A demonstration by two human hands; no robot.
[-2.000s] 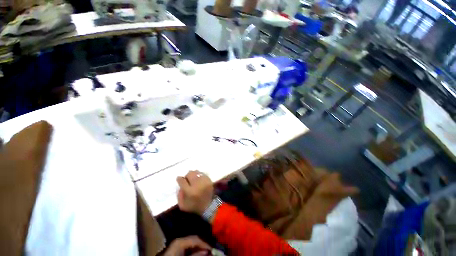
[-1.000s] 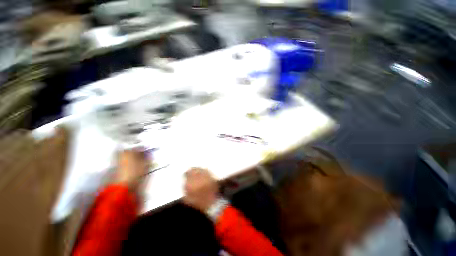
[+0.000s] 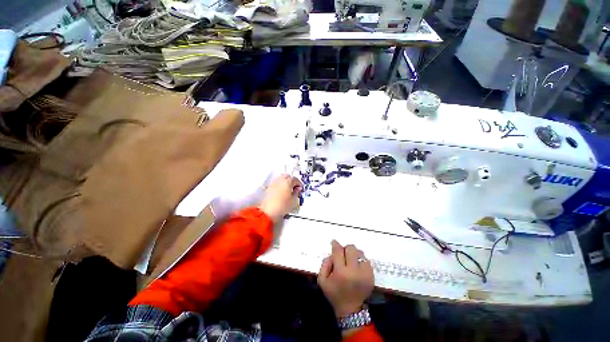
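Note:
A white sewing machine stands across the table, its needle area at the left end. My left hand is at the needle area, fingers bent together; whether it pinches thread or fabric cannot be told. White lining lies left of the needle, beside and partly under a large brown bag panel. My right hand rests on the front table edge, fingers loosely curled, with no object visible in it. Scissors with dark looped handles lie on the table right of my hands.
A printed ruler scale runs along the front edge. Bundled cut pieces lie behind left. Thread cones stand behind right. Another sewing machine is at the back. Brown pieces are piled at far left.
The view has turned left and steadied. My left hand has moved from the table's front left up to the needle area. My right hand stays near the front edge.

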